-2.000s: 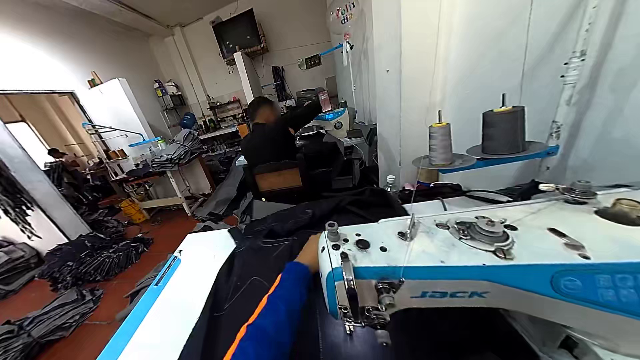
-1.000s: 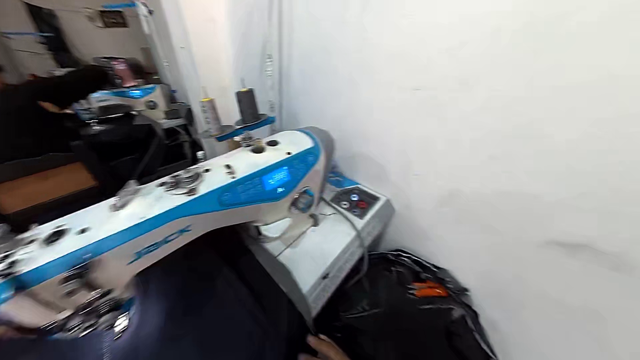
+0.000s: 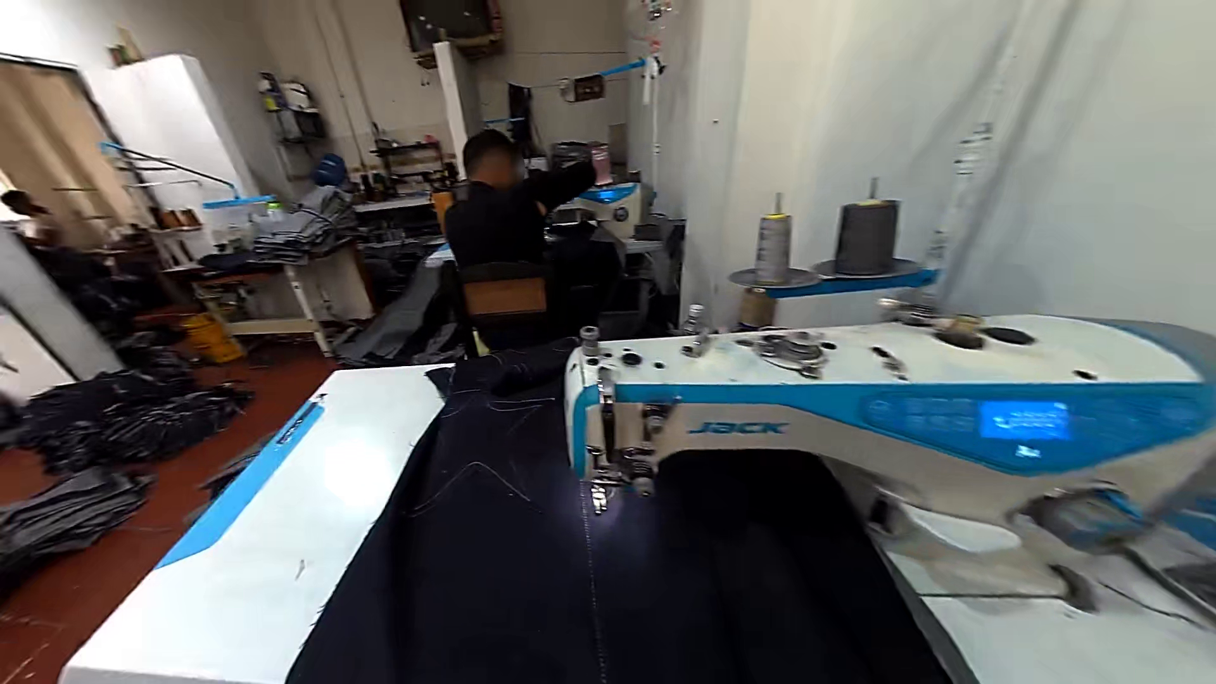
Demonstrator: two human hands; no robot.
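Observation:
Dark fabric [image 3: 494, 570] lies spread over the white sewing table [image 3: 351, 456] and passes under the head of a white and blue Jack sewing machine [image 3: 741, 408]. A pale line of stitching runs along the fabric from the presser foot [image 3: 599, 496] toward the near edge of the view. The machine's lamp lights the cloth around the foot, and loose threads lie on the fabric to its left. Neither my left hand nor my right hand is visible. A lit display [image 3: 1024, 421] shows on the machine arm.
Behind the machine, two thread cones [image 3: 866, 237] stand on a blue-armed holder by the white wall. A person in black [image 3: 499, 223] sits at another machine beyond the table. Piles of dark cloth [image 3: 123, 404] cover part of the red floor at left.
A blue-sleeved arm lay on the fabric beside the machine head two seconds ago, and fingertips showed at the bottom one second ago; both are out of sight. The view swung right, then back.

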